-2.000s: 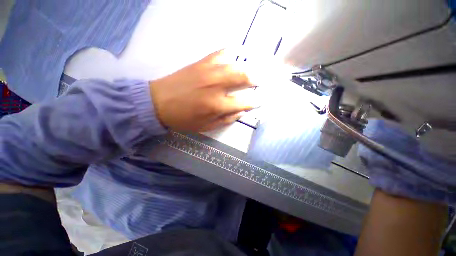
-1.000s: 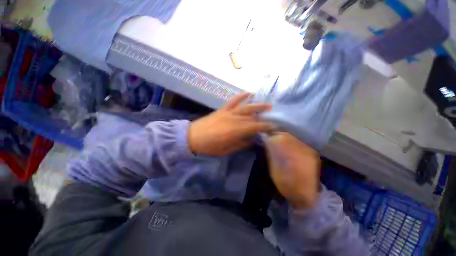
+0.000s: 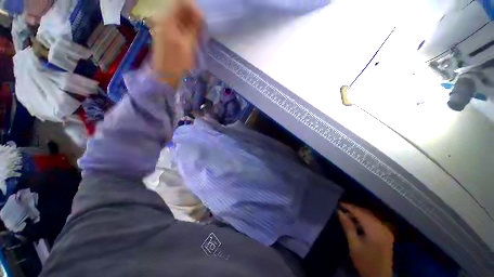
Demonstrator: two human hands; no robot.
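Observation:
Blue-and-white striped pieces [image 3: 238, 178] lie gathered over my lap, below the table's front edge. Another light blue fabric piece [image 3: 254, 13] lies on the table at the top of the view. My left hand [image 3: 176, 40] is raised at the upper left, beside this piece, and is blurred; whether it grips anything is unclear. My right hand [image 3: 371, 241] is low at the right, under the table edge, with its fingertips close to the right end of the lap pieces; its grip is unclear.
The white sewing table [image 3: 303, 70] has a grey measuring scale [image 3: 325, 132] along its front edge. Machine parts [image 3: 460, 89] are at the upper right. A blue basket [image 3: 122, 70] and white fabric piles [image 3: 49, 81] are at the left.
My hands have parted: the left moved up and left, the right down and right. The light blue piece they handled near the table edge is no longer there. The view has shifted left.

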